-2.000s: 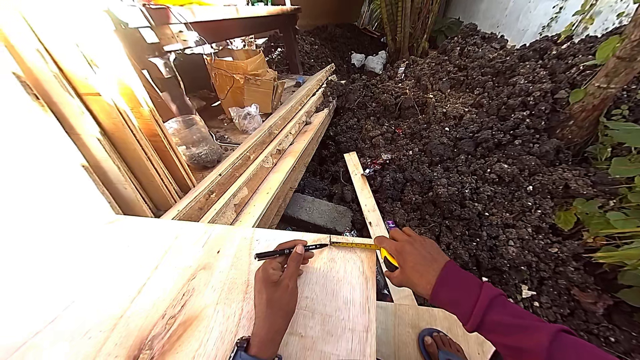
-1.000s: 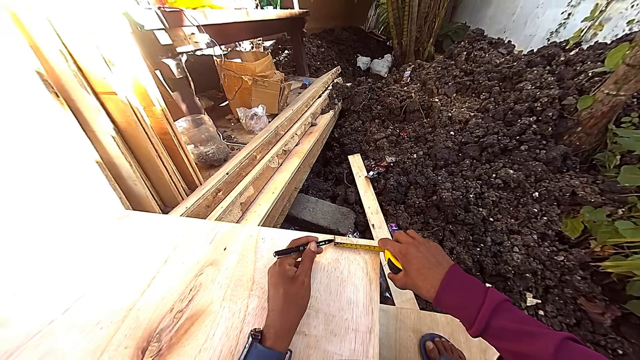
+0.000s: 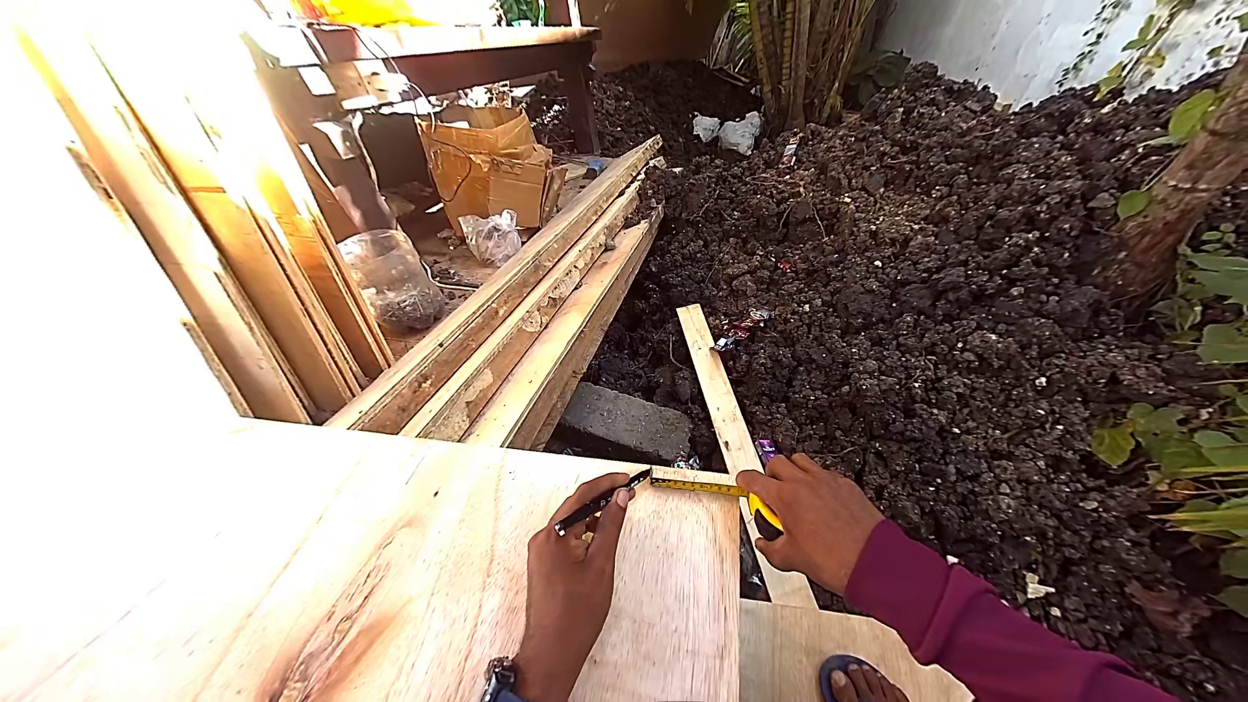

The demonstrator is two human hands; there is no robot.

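My left hand [image 3: 577, 556] holds a black pen [image 3: 591, 506], its tip at the far edge of a plywood sheet [image 3: 439, 565], beside the end of the tape blade. My right hand [image 3: 819, 517] grips a yellow and black tape measure [image 3: 765, 515] at the sheet's right edge. The short length of yellow blade [image 3: 698, 486] lies along the far edge of the sheet, between the tape case and the pen. A narrow wooden strip [image 3: 720, 400] runs beneath my right hand, past the sheet's corner.
Long boards [image 3: 546, 283] lie beyond the sheet, near a concrete block [image 3: 624, 423]. More boards [image 3: 224, 283] lean at left. A cardboard box [image 3: 492, 171] and a plastic jar [image 3: 390, 278] sit behind. Dark soil [image 3: 907, 292] spreads at right. A sandaled foot [image 3: 858, 680] is at the bottom.
My left hand has shifted its hold on the pen, which now tilts more steeply, with its tip still by the blade's end. My right hand keeps the tape measure at the edge.
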